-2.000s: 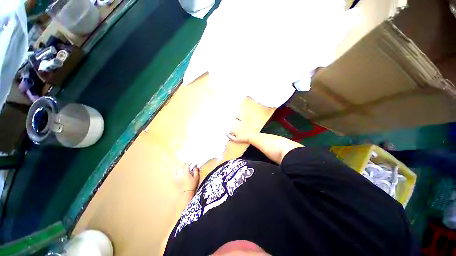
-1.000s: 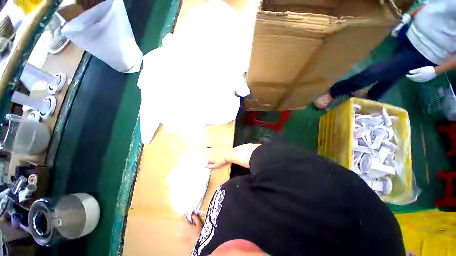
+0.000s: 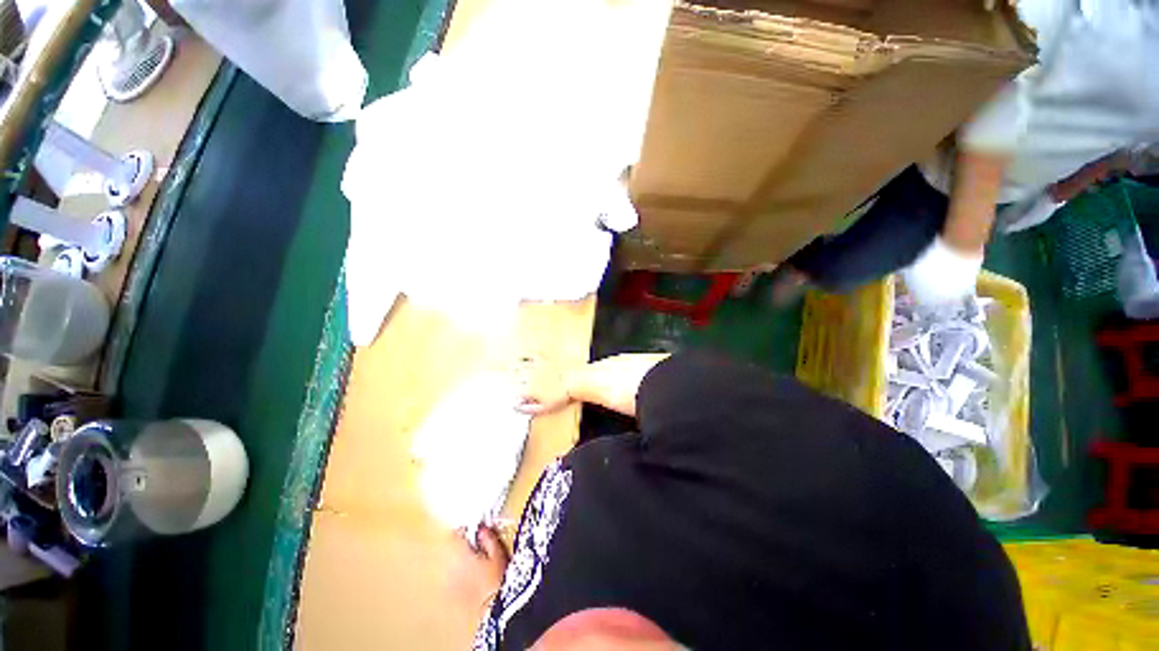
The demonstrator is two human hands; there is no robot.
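Observation:
A thin white bag (image 3: 473,452), strongly overexposed, lies on the cardboard-covered bench (image 3: 369,560) close to my chest. My right hand (image 3: 547,387) holds its upper edge. My left hand (image 3: 486,555) holds its lower end, with the fingertips at the edge; glare and my shirt hide part of this hand. Whether anything is inside the bag cannot be told. A large ragged stack of white bags (image 3: 470,191) lies farther up the bench, beyond my right hand.
The dark green belt (image 3: 216,305) carries a clear appliance unit with a white base (image 3: 210,477) and a cloudy white bagged unit (image 3: 299,57). A large carton (image 3: 763,140) stands right of the bag stack. A person's gloved hand (image 3: 943,272) is over a yellow crate (image 3: 1027,382) of white parts.
My view has turned right since the oldest frame. The person at the right has come closer and reached over the yellow crate. My hands stay on the bag, almost unmoved.

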